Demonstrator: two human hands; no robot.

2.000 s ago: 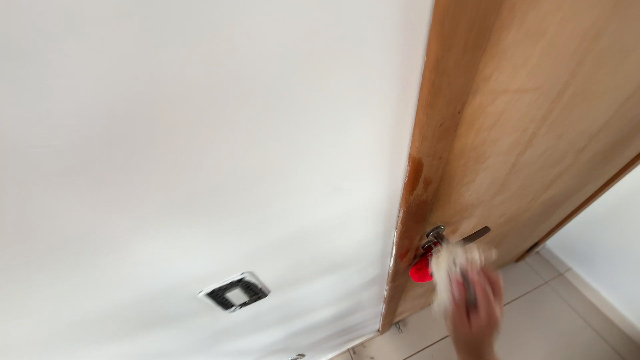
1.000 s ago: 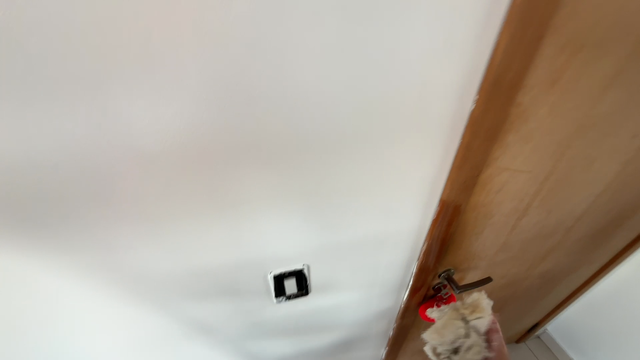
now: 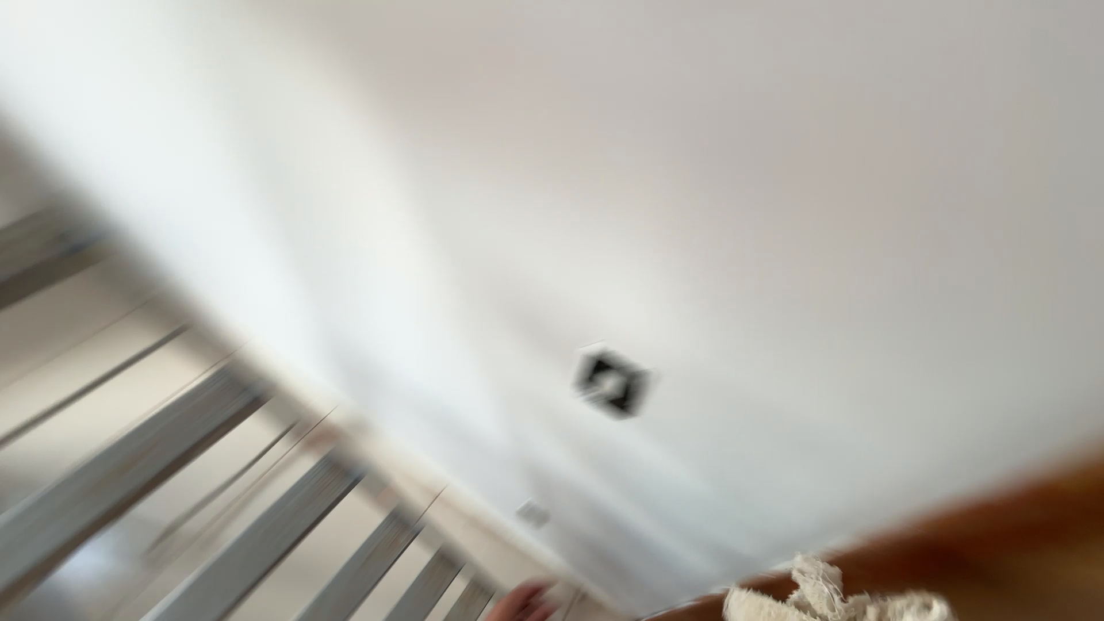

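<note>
At the bottom edge, the blurred fingers of my left hand (image 3: 524, 600) show low beside the wall; whether they hold anything is unclear. A cream, shaggy cloth (image 3: 832, 599) pokes up from the bottom edge at the right, in front of the brown wooden door frame (image 3: 992, 526). The hand that would be at this cloth is hidden below the view. On the white wall (image 3: 733, 216), between the cloth and the upper wall, sits a square electrical box (image 3: 614, 381) with a black inside and a pale centre, blurred by motion.
Several grey slats (image 3: 259, 539) lie in a slanting row along the foot of the wall at the left, above a light tiled floor (image 3: 78, 345). A small pale plate (image 3: 533, 513) is low on the wall. A darker grey piece (image 3: 52, 250) is at the far left.
The view has swung left, away from the door handle and the red item by it. The right hand, seen at the cloth before, is out of view; the left hand's fingers have appeared.
</note>
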